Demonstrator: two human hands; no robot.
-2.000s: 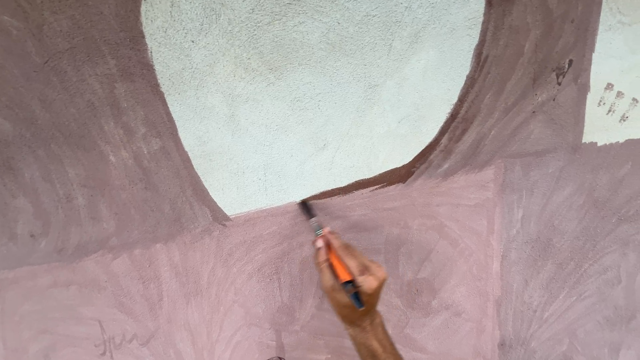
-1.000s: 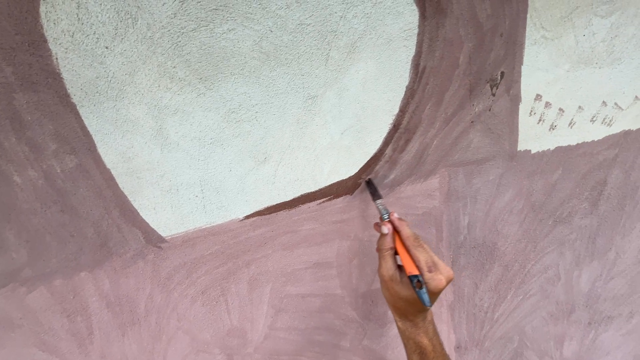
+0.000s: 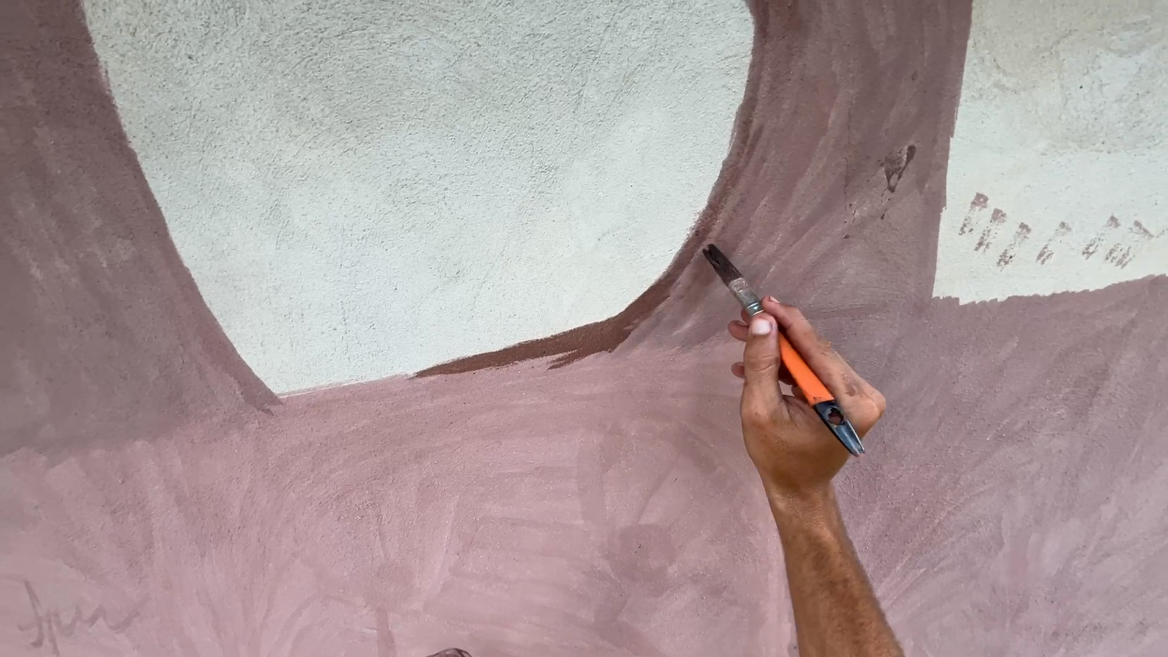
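My right hand [image 3: 803, 401] is closed around a paintbrush [image 3: 792, 356] with an orange and dark handle. The brush slants up and left, its dark bristles at the right-hand curve of a pale, rough wall area [image 3: 438, 182]. Whether the tip touches the wall cannot be told. A band of dark brown paint [image 3: 584, 339] runs along the lower right edge of the pale area, thickest at the bend. Mauve paint [image 3: 821, 137] surrounds the curve, with lighter pink paint [image 3: 511, 493] below. My left hand is not in view.
At the right, another pale wall patch [image 3: 1049, 155] carries several short brown brush marks [image 3: 1017, 242]. A dark smudge [image 3: 897, 167] lies on the mauve paint. Faint scrawled marks [image 3: 68, 616] show at the lower left. A small dark thing [image 3: 449, 652], unidentifiable, pokes in at the bottom edge.
My right hand and the brush have moved from the lower edge of the pale area, rightward and up along its curve. The brown band at the bend looks wider than two seconds ago.
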